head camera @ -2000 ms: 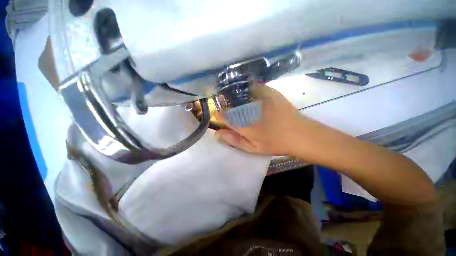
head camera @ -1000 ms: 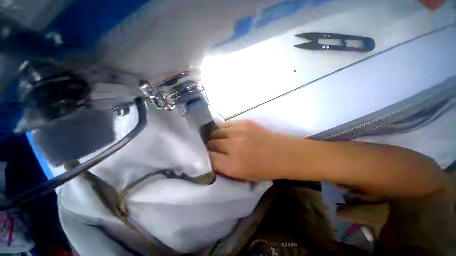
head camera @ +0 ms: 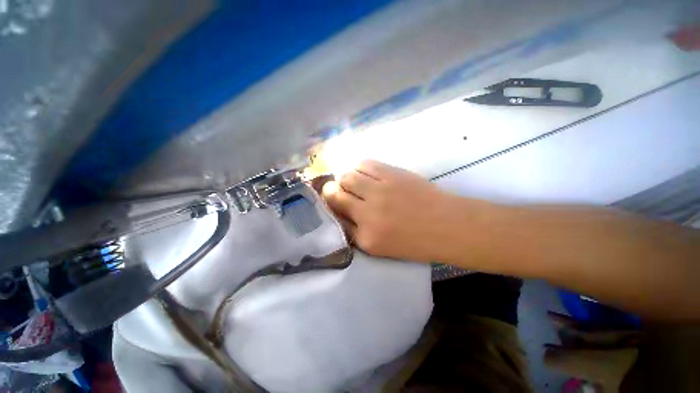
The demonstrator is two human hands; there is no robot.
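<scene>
White pocketing cloth (head camera: pixel 330 322) with a narrow brown strip (head camera: pixel 284 269) along its edges lies below the needle area and hangs over the table's front edge. My right hand (head camera: pixel 391 215) is at the cloth's right edge, its fingertips bent onto the brown edge just right of the presser foot area (head camera: pixel 265 193). A small grey-blue ribbed block (head camera: pixel 301 215) sits on the cloth left of my fingers. The needle tip is hidden by metal parts and glare. My left hand is not in view.
The machine head (head camera: pixel 253 84) fills the upper left, close to the camera. Black thread snips (head camera: pixel 549 94) lie on the white table (head camera: pixel 560 169) at the right. A curved dark bar (head camera: pixel 201 257) crosses the left. Brown clothing (head camera: pixel 468 353) shows at the bottom.
The view has shifted and moved closer to the machine head. Over the last second my right hand has moved up nearer the needle area, with the cloth edge at its fingertips.
</scene>
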